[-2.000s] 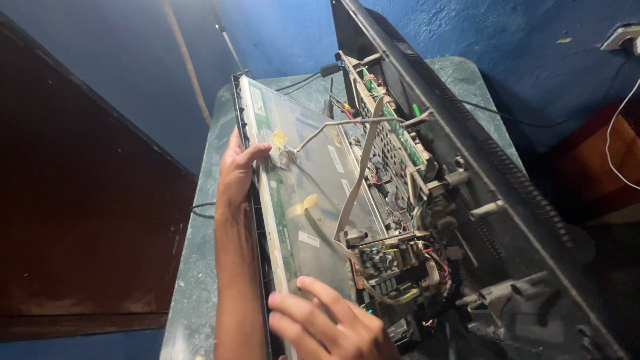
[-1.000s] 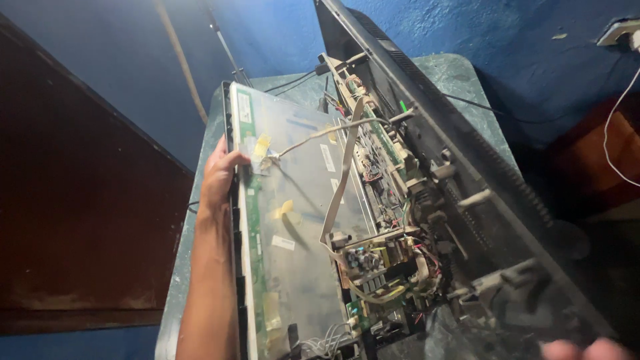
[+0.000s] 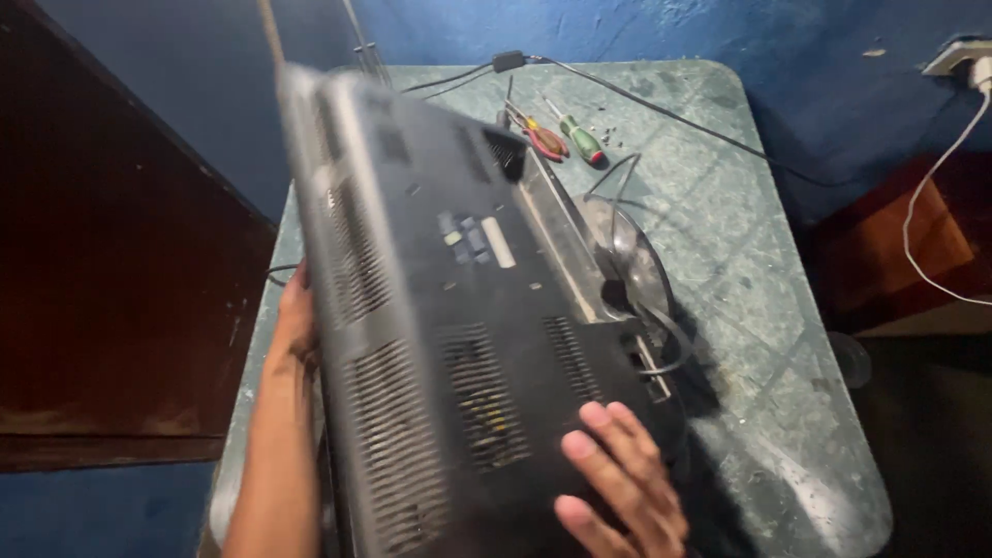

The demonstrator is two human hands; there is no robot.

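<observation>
A black plastic back cover with vent slots (image 3: 496, 310) faces me, closed over the flat-panel display, and looks blurred at its left edge. At the far left side of the display is my left hand (image 3: 294, 318), its fingers partly hidden behind the edge. My right hand (image 3: 624, 484) lies against or just over the lower right of the cover, fingers spread. A round display stand base (image 3: 639, 248) shows beyond the cover's right side, with a dark cable (image 3: 670, 364) looping near it. The circuit boards and panel back are hidden.
Pliers with red handles (image 3: 546, 141) and a green-handled screwdriver (image 3: 581, 141) lie at the back of the green table (image 3: 744, 310), beside small screws (image 3: 608, 138). A black cord (image 3: 659, 112) crosses the rear. A white plug (image 3: 981, 74) sits in the wall outlet at right.
The back cover, tilted open at the right before, has swung left over the exposed boards. My right hand has come onto or near the cover. The pliers, screwdriver and stand base are now in sight.
</observation>
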